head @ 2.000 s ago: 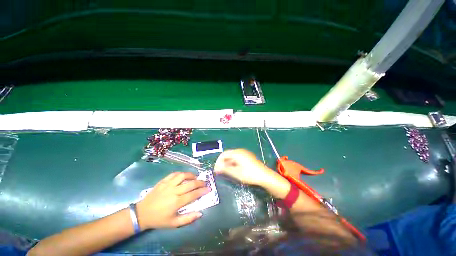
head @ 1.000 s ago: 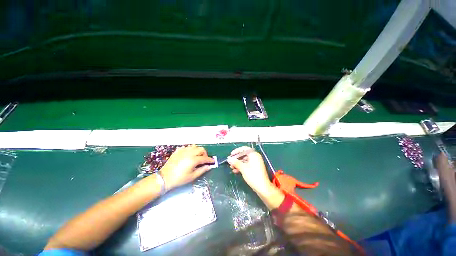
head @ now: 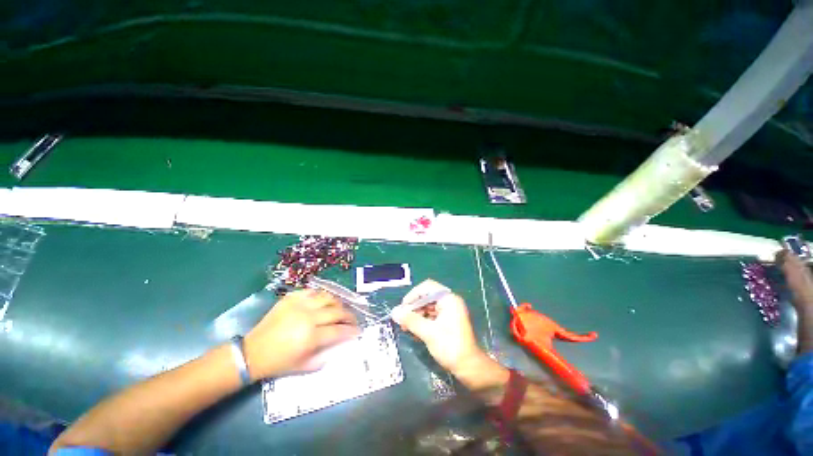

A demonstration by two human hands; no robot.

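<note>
A silver-white phone assembly (head: pixel 343 383) lies tilted on the green bench mat in front of me. My left hand (head: pixel 299 337) rests over its upper left edge, fingers bent; its fingertips are hard to make out. My right hand (head: pixel 446 331) is at the phone's upper right corner and pinches thin pale tweezers (head: pixel 422 301), whose tip points left toward the phone's top edge. A pile of small dark red parts (head: pixel 314 258) lies beyond my left hand. A small framed piece (head: pixel 383 276) with a dark centre lies beyond the phone.
An orange air gun (head: pixel 542 334) lies right of my right hand, nozzle toward the white edging strip (head: pixel 303 216). Phones ride the green belt (head: pixel 357 174) beyond. A slanted post (head: pixel 651 187) stands right. Another person's hand (head: pixel 796 280) is near a pinkish pile (head: pixel 760 292) at far right.
My left hand has moved from near the pile down onto the phone. My right hand now holds the tweezers at the phone's top corner. The framed piece shows again on the mat.
</note>
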